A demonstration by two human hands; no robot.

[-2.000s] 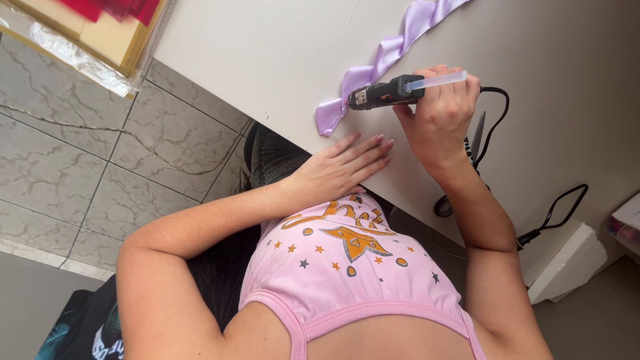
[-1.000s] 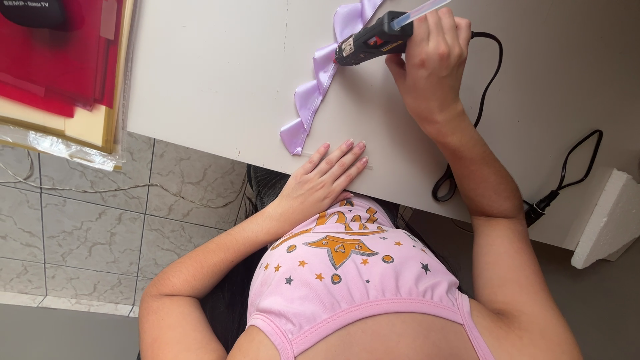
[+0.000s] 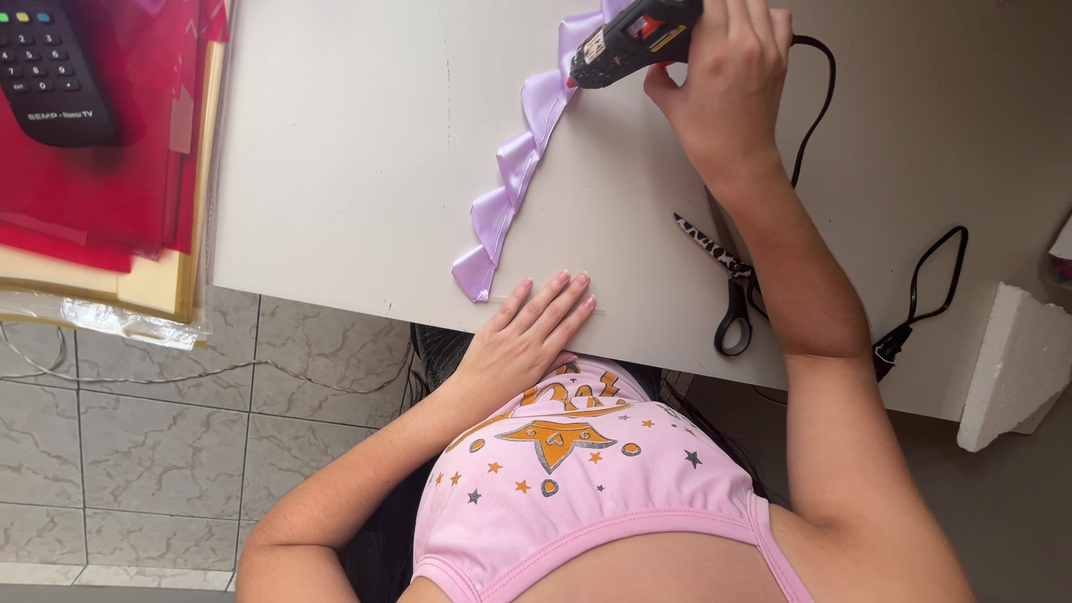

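My right hand (image 3: pixel 733 92) grips a black hot glue gun (image 3: pixel 624 50) near the top of the head view. The gun's red-ringed nozzle points down-left and is at the edge of a folded lilac satin ribbon (image 3: pixel 494 209). This ribbon runs in pointed folds from the top edge down toward the table's near edge. My left hand (image 3: pixel 540 322) rests flat on the table edge with its fingers slightly apart, a little right of the ribbon's lower end, and holds nothing. Scissors (image 3: pixel 733 289) with a spotted blade lie partly under my right forearm.
A white table (image 3: pixel 352 193) spans the view. On its left lie red and cream sheets in clear plastic (image 3: pixel 92 201), with a black remote control (image 3: pixel 54 79) on them. A black cord (image 3: pixel 816 126) runs from behind my right hand. A white foam piece (image 3: pixel 1009 364) stands at the right edge.
The view has shifted, bringing more of the red sheets and the remote into sight. My right hand has moved the glue gun farther up along the ribbon. My left hand stays at the table edge.
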